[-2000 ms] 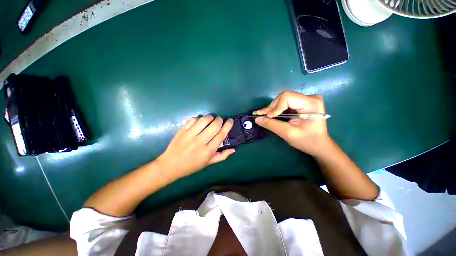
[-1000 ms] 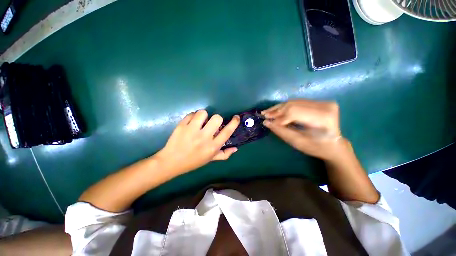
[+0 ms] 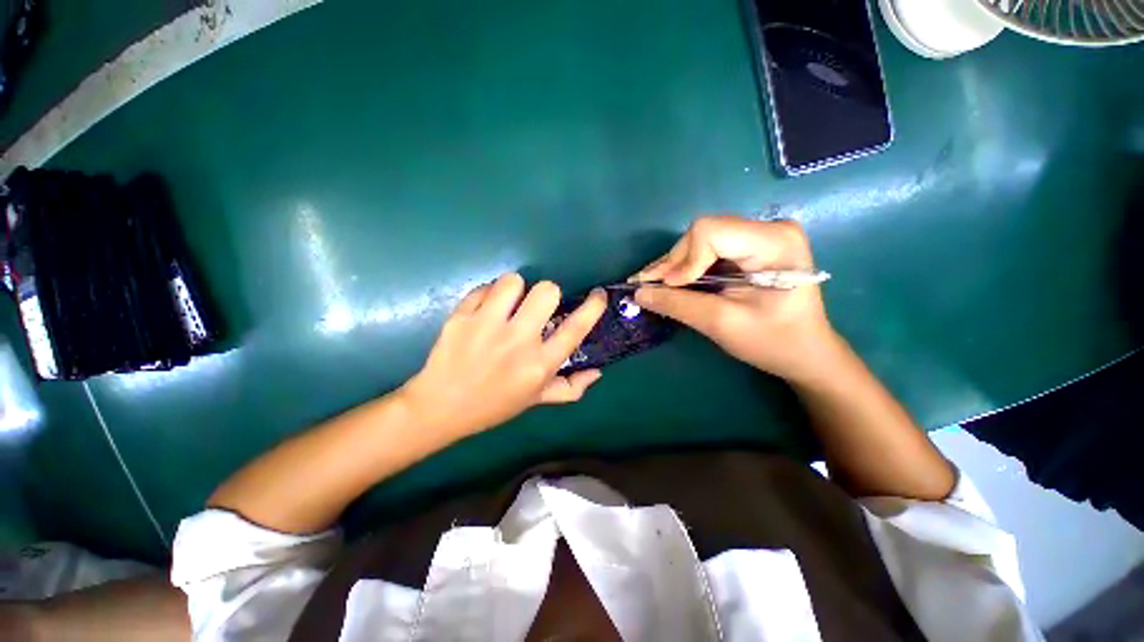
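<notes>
A small black handset unit (image 3: 640, 332) lies on the green bench in front of me, slightly tilted, its right end higher. A small white round pad (image 3: 629, 306) shows near its right end. My left hand (image 3: 508, 345) holds the unit's left part, fingers across it and thumb at the near edge, hiding that part. My right hand (image 3: 746, 295) grips a thin silver pen-like tool (image 3: 793, 278) between thumb and fingers. The tool lies nearly level, its pale rear end pointing right. Its tip is at the unit's upper edge, beside my left index finger; exact contact cannot be told.
A dense stack of black housings (image 3: 107, 276) stands at left. A smartphone (image 3: 828, 94) lies at upper right, beside a fan with a white base (image 3: 941, 23). A worn pale strip (image 3: 151, 69) curves across the upper left. Another person's forearm (image 3: 88, 620) shows at lower left.
Since one second ago, my right hand has turned so the tool lies level and is clearly visible, and its fingertips have moved left over the unit. My left hand has hardly moved.
</notes>
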